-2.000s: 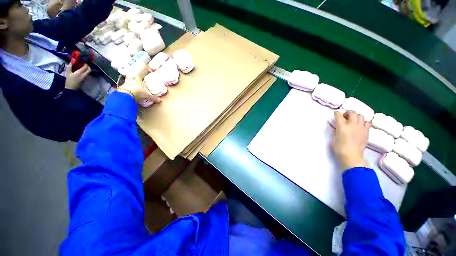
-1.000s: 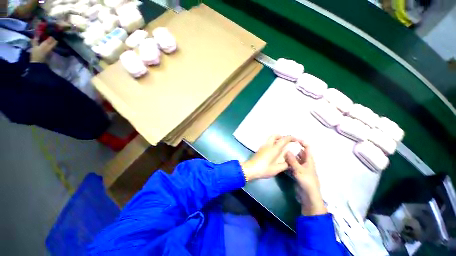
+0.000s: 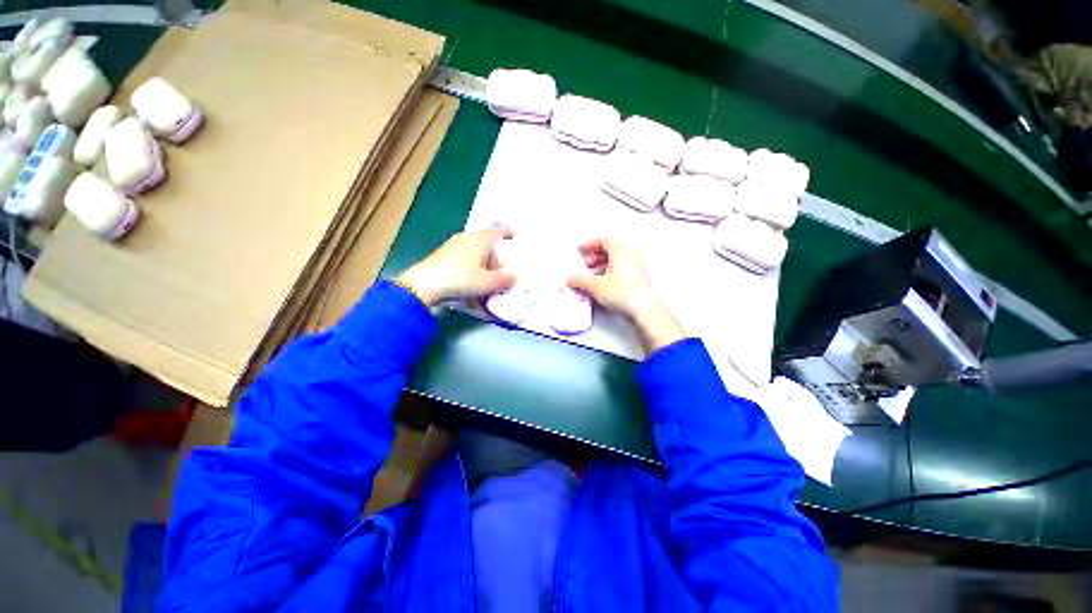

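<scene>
A white unit with a pink edge point(image 3: 539, 307) lies at the mat's near edge between my hands; it looks spread open, but its pale upper part blends into the white mat point(image 3: 683, 269). My left hand point(image 3: 461, 268) grips its left side and my right hand point(image 3: 623, 287) its right side, fingers curled on it. Several closed white-and-pink units point(image 3: 586, 122) stand in a row along the mat's far edge, with more units point(image 3: 751, 242) in front of that row at the right.
Stacked cardboard sheets point(image 3: 264, 156) lie left of the mat, holding several loose units point(image 3: 132, 156). A crowded white pile point(image 3: 42, 72) is at the far left. A black box with a silver face point(image 3: 892, 323) on a grey arm and a white cloth point(image 3: 802, 425) are at the right.
My left hand has come from the cardboard to the mat, and my right hand has left the rows. The unit between them now looks opened. The view has turned right.
</scene>
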